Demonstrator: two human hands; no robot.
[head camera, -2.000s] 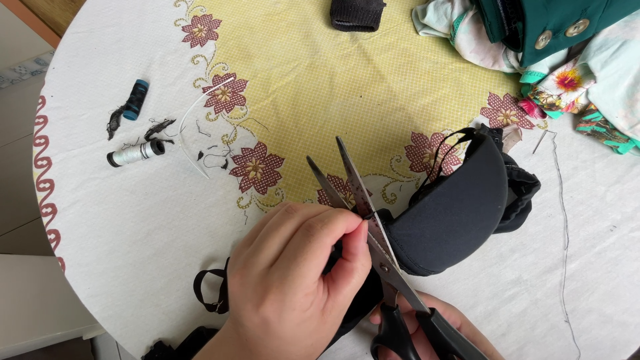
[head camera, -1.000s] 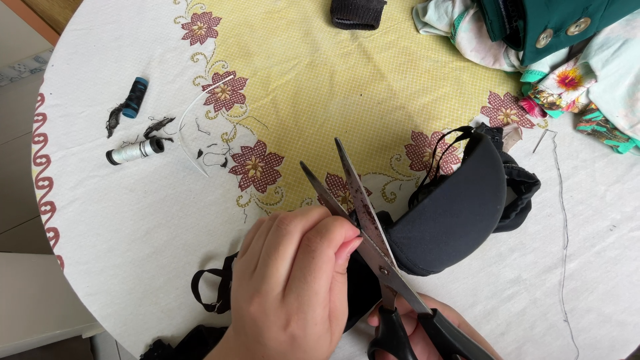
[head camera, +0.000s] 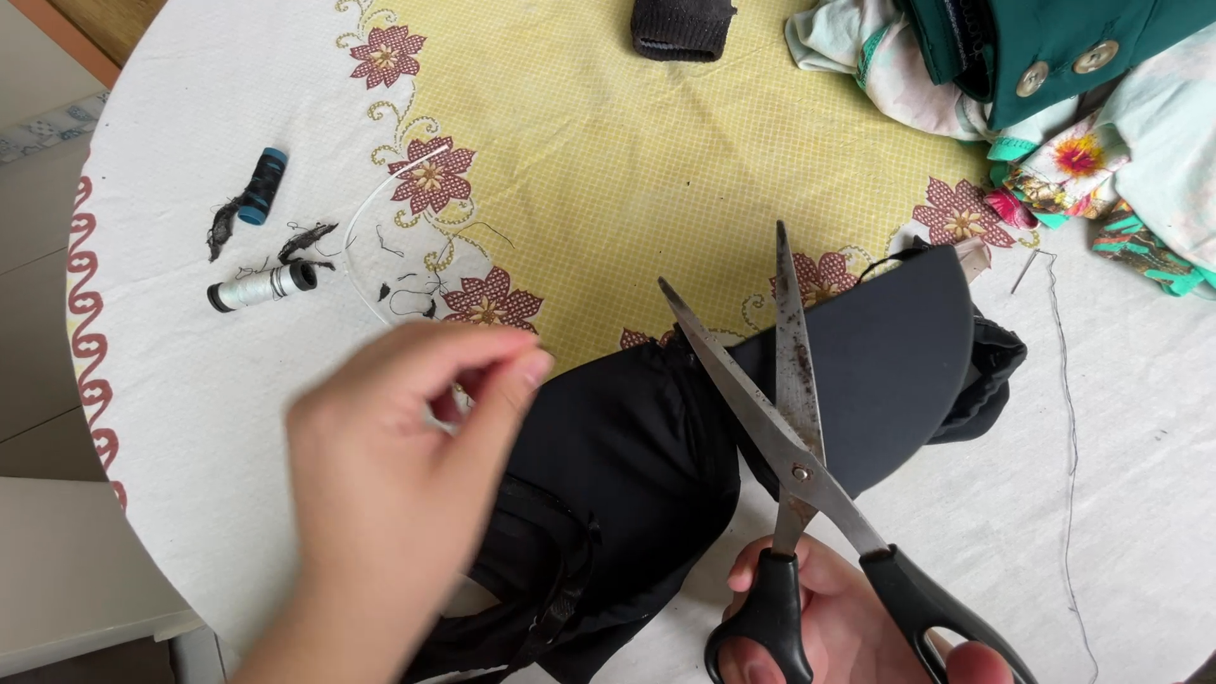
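My right hand (head camera: 845, 608), at the bottom, holds black-handled scissors (head camera: 798, 446) by the finger loops, their rust-spotted blades spread over a black garment. That garment, a padded bra by its look, has one smooth cup (head camera: 874, 380) right of the blades and black fabric (head camera: 617, 437) to the left. My left hand (head camera: 408, 465), slightly blurred, is raised above the left part of the garment. Its thumb and index fingertip are pinched together; whether something thin is between them cannot be told.
A dark spool (head camera: 262, 186), a white thread spool (head camera: 261, 287) and black scraps (head camera: 306, 242) lie at left on the tablecloth (head camera: 646, 142). A thin white strip (head camera: 353, 228) curves nearby. A needle (head camera: 1023, 272) with long thread is at right. Folded clothes (head camera: 1064, 57) and a dark knitted piece (head camera: 681, 28) lie at the back.
My left hand has moved left, away from the scissor blades and the black fabric it was touching. The scissor blades stand wider apart. My right hand still holds the scissors.
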